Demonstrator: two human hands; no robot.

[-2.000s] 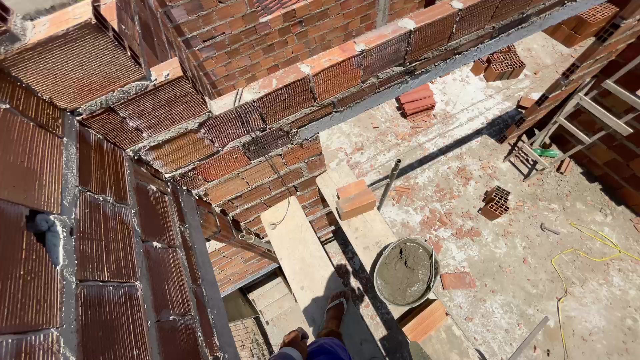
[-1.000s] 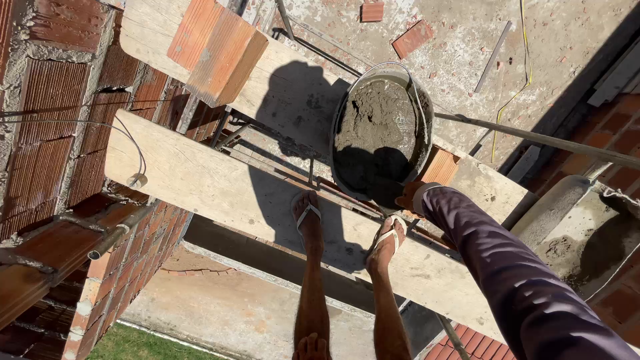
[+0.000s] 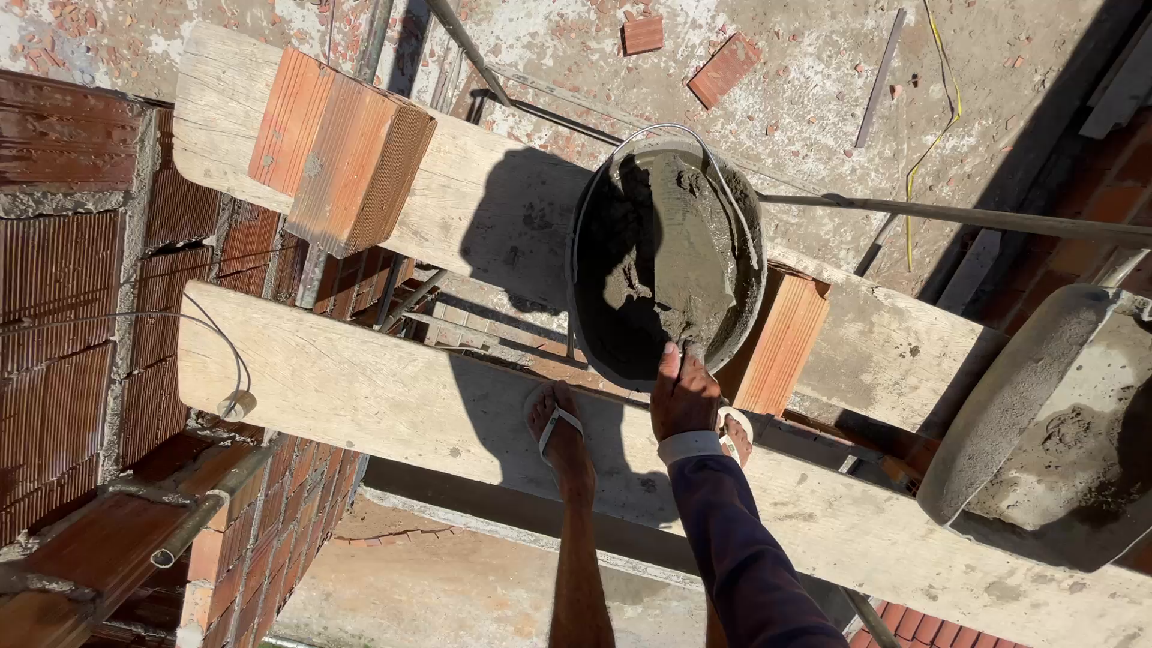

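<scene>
My right hand (image 3: 686, 391) is closed around the handle of a trowel at the near rim of a bucket. The trowel's blade (image 3: 677, 247) seems to lie in the wet mortar, coated with it, so its edges are hard to tell. The bucket (image 3: 580, 261) stands on the far scaffold plank (image 3: 504, 171), its wire handle raised across the top. A hollow clay brick (image 3: 783, 346) lies on the plank just right of the bucket. My left hand is out of view.
My sandaled feet (image 3: 560, 432) are on the nearer plank (image 3: 360, 378), with a gap between the planks. Hollow bricks (image 3: 355, 162) sit on the far plank's left end. A mortar trough (image 3: 1017, 432) is at right, a brick wall (image 3: 63, 297) at left, a metal pole (image 3: 954, 216) beyond the bucket.
The view has tilted down since two seconds ago. My right hand was at the bucket's near rim one second ago; it now reaches over the rim, and the mortar surface looks different.
</scene>
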